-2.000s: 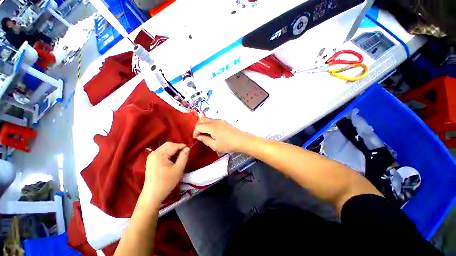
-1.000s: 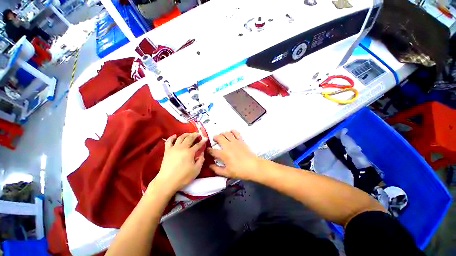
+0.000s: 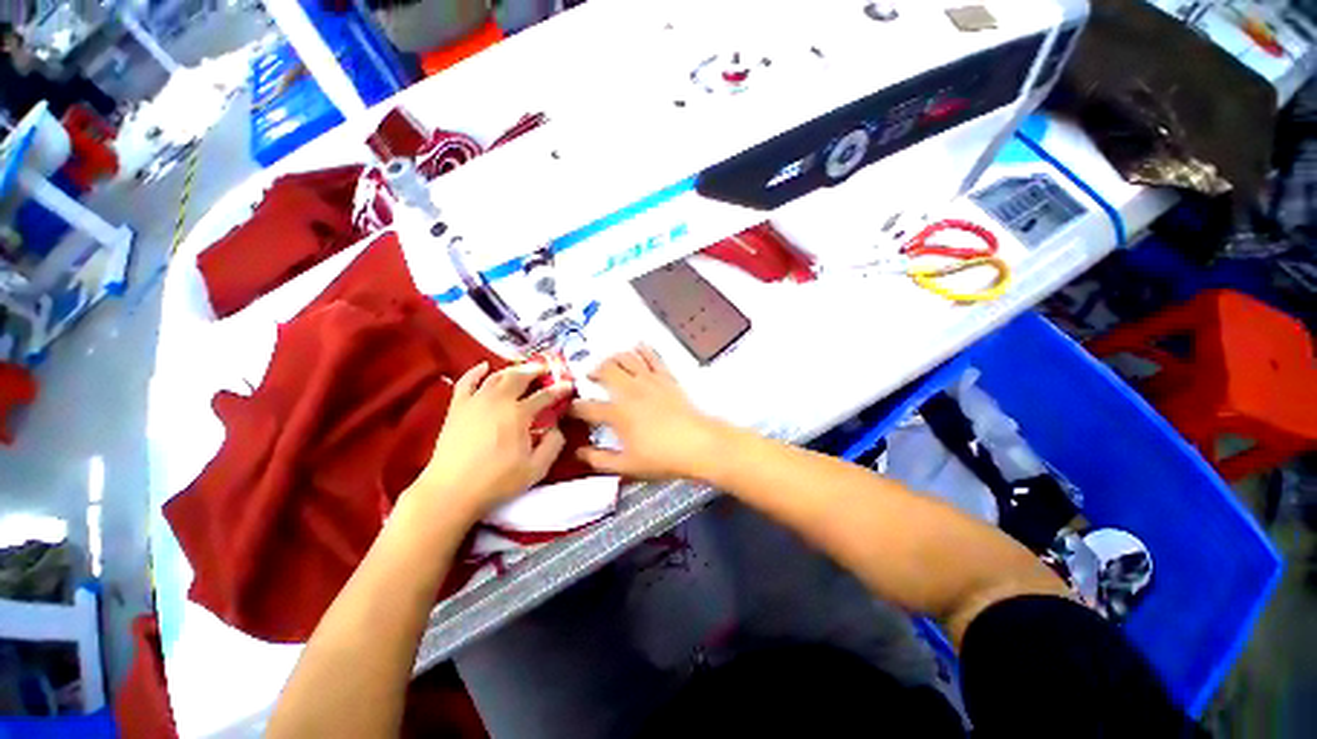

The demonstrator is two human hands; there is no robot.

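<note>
A dark red garment panel point(image 3: 325, 433) covers the left side of the table, with a white facing piece point(image 3: 556, 505) at its near edge. A narrow red strip with a pale line point(image 3: 553, 378) lies at the presser foot and needle point(image 3: 556, 335). My left hand point(image 3: 498, 433) is on the cloth just below the needle, fingers bent over the seam edge. My right hand point(image 3: 643, 416) lies right of it, fingers spread at the cloth's right edge. The cloth under my fingers is hidden.
The white sewing machine point(image 3: 636, 159) spans the back. A phone point(image 3: 693, 309), scissors point(image 3: 956, 263) and a small red piece point(image 3: 763, 253) lie right of the needle. Cut red pieces point(image 3: 282, 238) lie behind left. A blue bin point(image 3: 1213, 578) with scraps stands below right, beside a red stool point(image 3: 1228, 378).
Over the two seconds, my left hand has moved up to the seam beside my right hand. Since one second ago, both hands and the cloth edge are nearer the needle. The view has shifted slightly.
</note>
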